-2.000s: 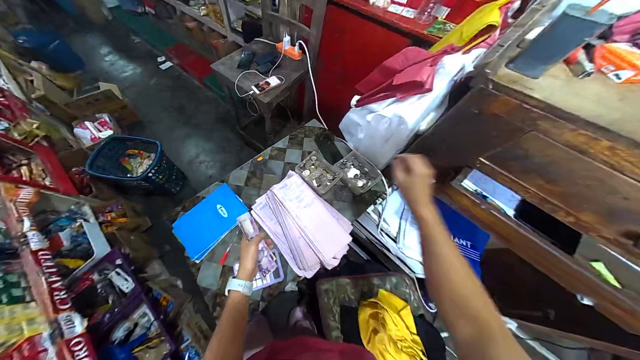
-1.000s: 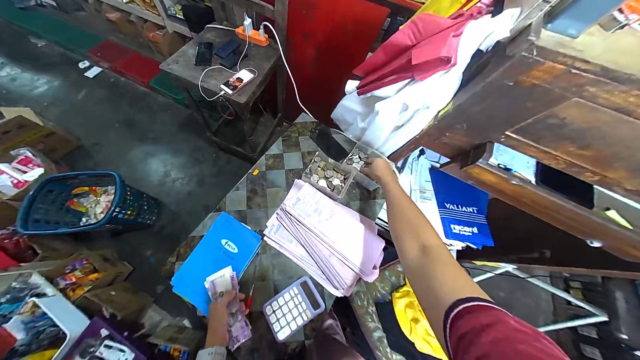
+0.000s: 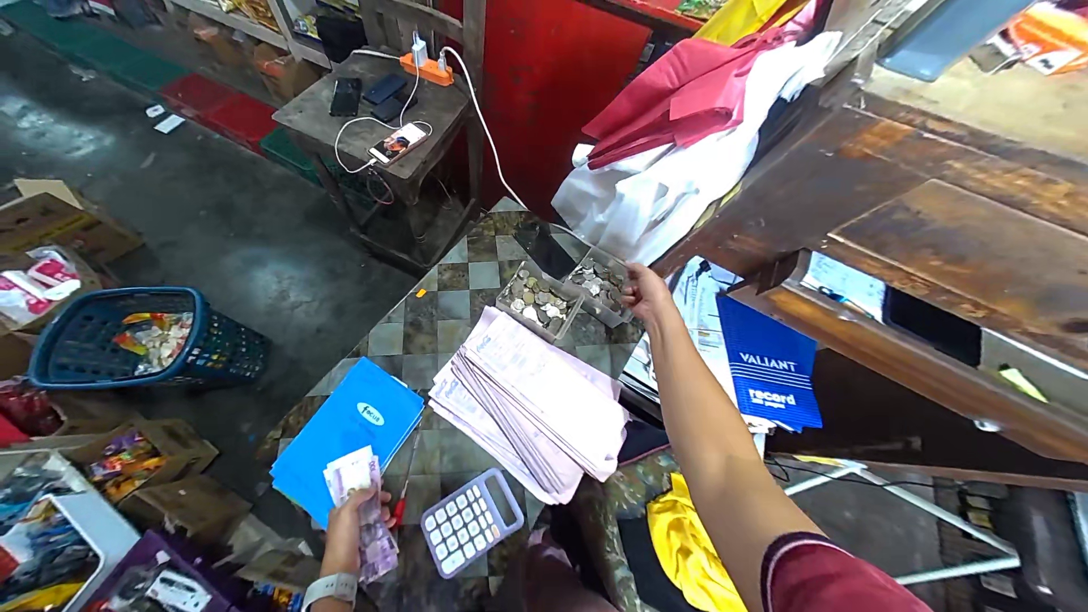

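My left hand (image 3: 355,518) is closed around a bundle of banknotes (image 3: 371,531) with a paper slip, over the lower edge of a blue notebook (image 3: 344,429). My right hand (image 3: 648,293) is at the right rim of a clear plastic tray of coins (image 3: 602,287); whether its fingers grip the rim I cannot tell. A second coin tray (image 3: 538,302) stands just left of it. Stacked pink papers (image 3: 531,404) lie in front of the trays. A calculator (image 3: 473,523) lies right of my left hand, and a red-handled screwdriver (image 3: 400,507) lies beside that hand.
A charging phone (image 3: 399,144) and an orange power strip (image 3: 427,70) are on a wooden stool at the back left. A white cable runs toward the trays. A blue basket (image 3: 195,340) stands left. Blue record books (image 3: 769,365) lie beside the wooden drawer (image 3: 892,340) at right.
My right hand has moved from above the papers beside the drawer to the right coin tray. My left hand, with the banknotes, has moved off the calculator to the blue notebook.
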